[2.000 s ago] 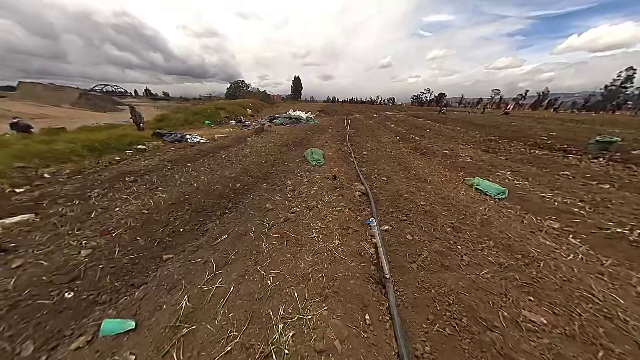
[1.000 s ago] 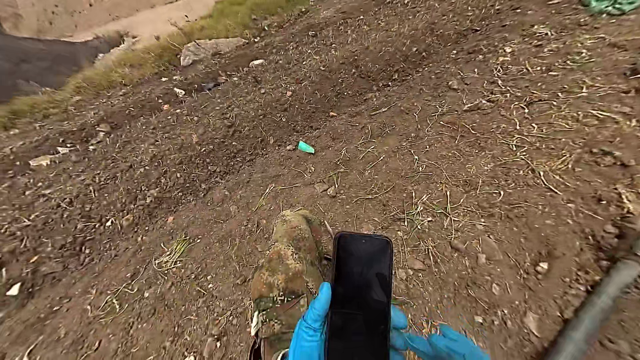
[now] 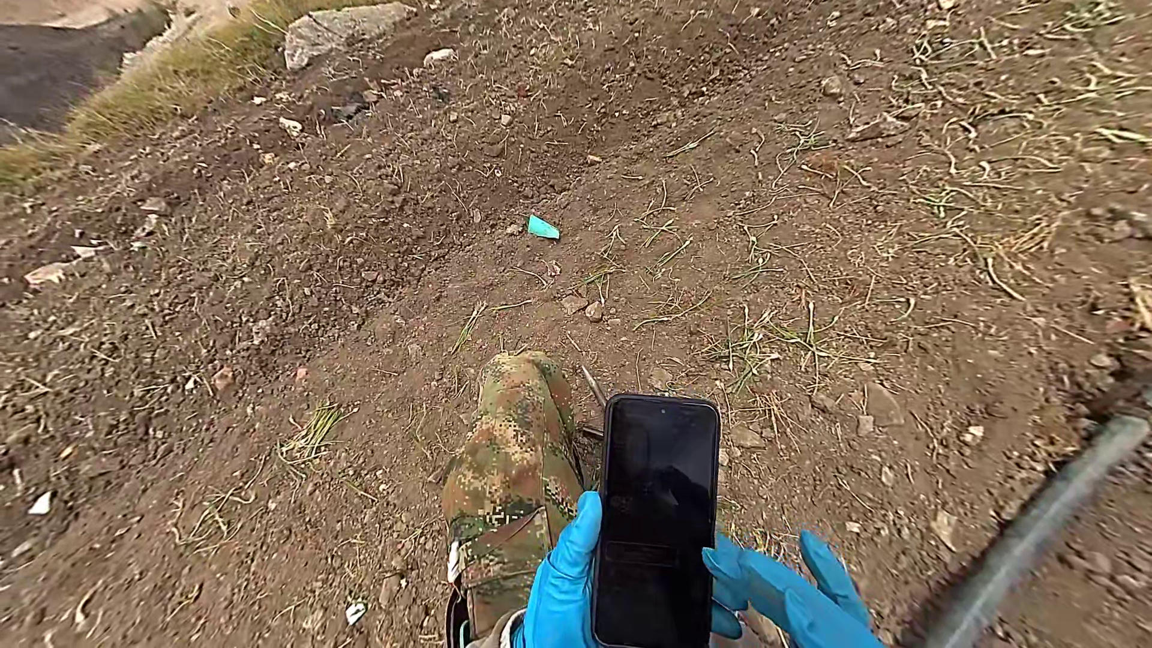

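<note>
A black smartphone [image 3: 657, 517] with a dark screen stands upright in view at the bottom centre. My left hand [image 3: 565, 576], in a blue glove, grips it, with the thumb along its left edge. Beside the phone's lower right edge is my right hand [image 3: 796, 585], also blue-gloved, its fingers apart and nothing seen in them. Whether its fingertips touch the phone I cannot tell. Behind the phone, to its left, is a leg in camouflage trousers [image 3: 517, 450].
A grey pipe or hose [image 3: 1035, 540] runs along the soil at the lower right. A turquoise scrap [image 3: 543, 227] lies ahead on the ground, among stones and uprooted stalks. A large rock [image 3: 342, 31] sits by a grassy edge [image 3: 180, 85] at the upper left.
The view has swung down from the open field to the ground. The phone and both gloved hands, absent two seconds ago, are in view. My right hand's fingers now show more, beside the phone.
</note>
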